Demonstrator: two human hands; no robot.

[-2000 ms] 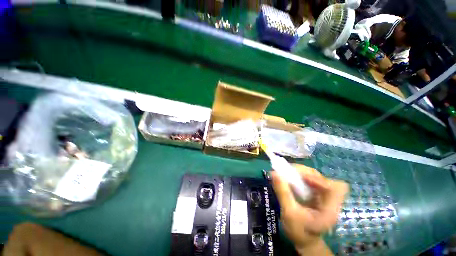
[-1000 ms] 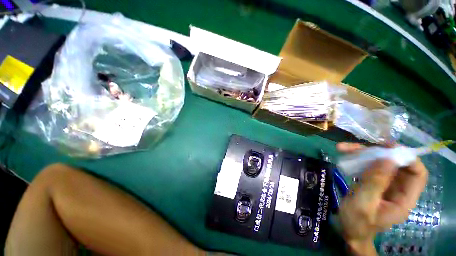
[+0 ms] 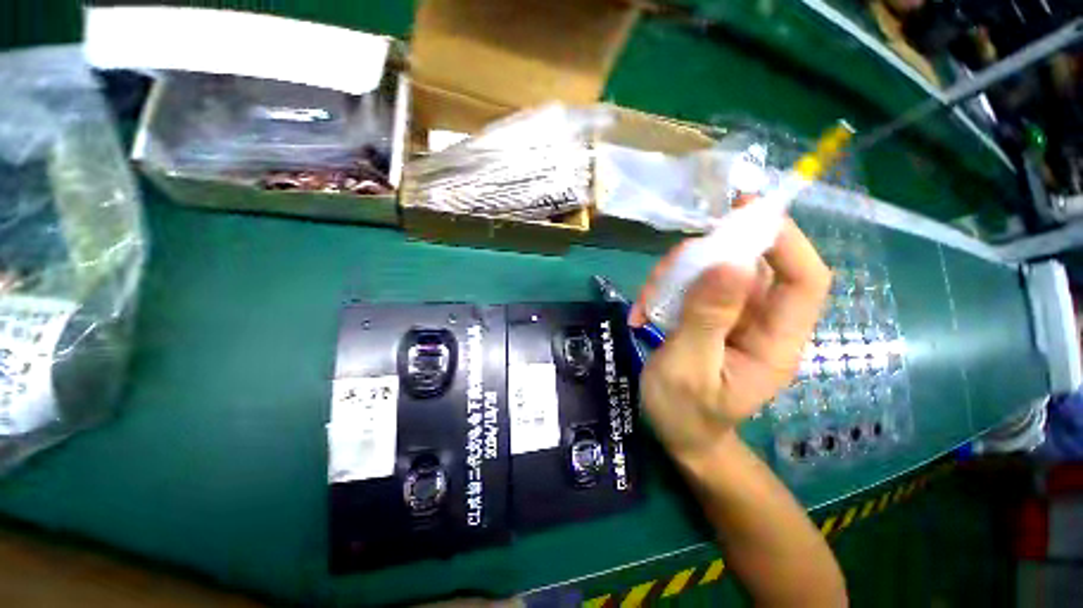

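My right hand point(image 3: 742, 315) is closed around a white squeeze bottle point(image 3: 721, 255), its yellow tip pointing up and right. The hand is raised right of two black jigs point(image 3: 410, 511) that lie side by side on the green bench. Each jig has a white label and oval recesses with dark, shiny parts in them. Blue-handled cutters point(image 3: 645, 336) lie beside the right jig, partly hidden by my hand. A blurred forearm shows at the bottom left edge; my left hand itself is not in view.
Behind the jigs stand a left carton point(image 3: 273, 198) with coppery parts, a middle carton point(image 3: 493, 232) with thin sticks and a right carton point(image 3: 701, 144) with a pale bag. A clear bag point(image 3: 71, 238) lies left, a blister tray point(image 3: 885, 321) right.
The view has shifted, bringing the cartons nearer and showing floor tape at the bottom. My right hand still holds the bottle, whose tip has turned from sideways to upward.
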